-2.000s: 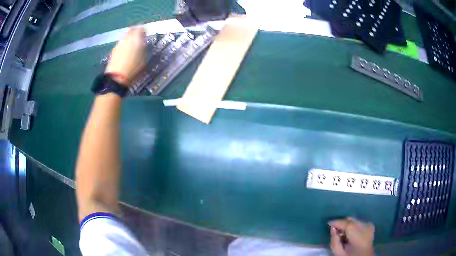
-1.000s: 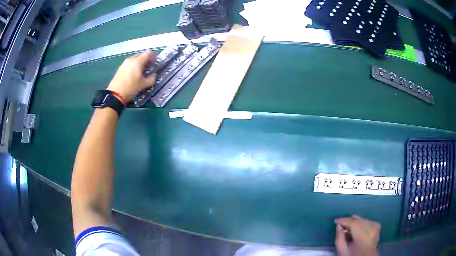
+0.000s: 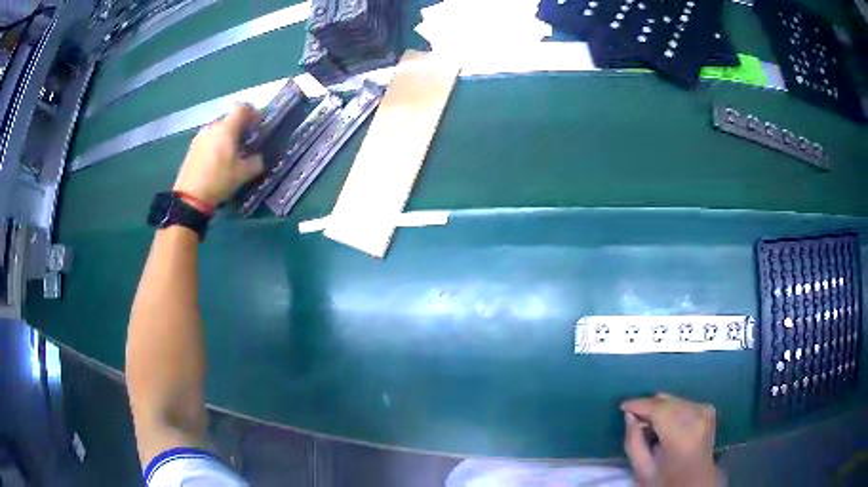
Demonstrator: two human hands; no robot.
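My left hand (image 3: 221, 157) grips a grey six-position bar (image 3: 276, 116) at the far left, beside two loose bars (image 3: 325, 150) lying side by side. The held bar is tilted along the same slant as they are. My right hand (image 3: 671, 438) is at the near edge with curled fingers; a small tip shows at the thumb and forefinger, likely a hand tool, mostly hidden. A white-looking six-position bar (image 3: 664, 334) lies in front of my right hand. The black component tray (image 3: 809, 323) with shiny parts is at its right.
A tan strip (image 3: 395, 157) with tape (image 3: 424, 219) lies right of the loose bars. A bar stack (image 3: 350, 38) stands behind. Spread black trays (image 3: 657, 38), white paper (image 3: 485, 24) and a green piece (image 3: 738, 70) lie farther back. Another bar (image 3: 771, 136) lies at the right.
My left hand has moved slightly left and holds a bar apart from the two others. My right hand has stayed near the edge. The whole view has shifted a little.
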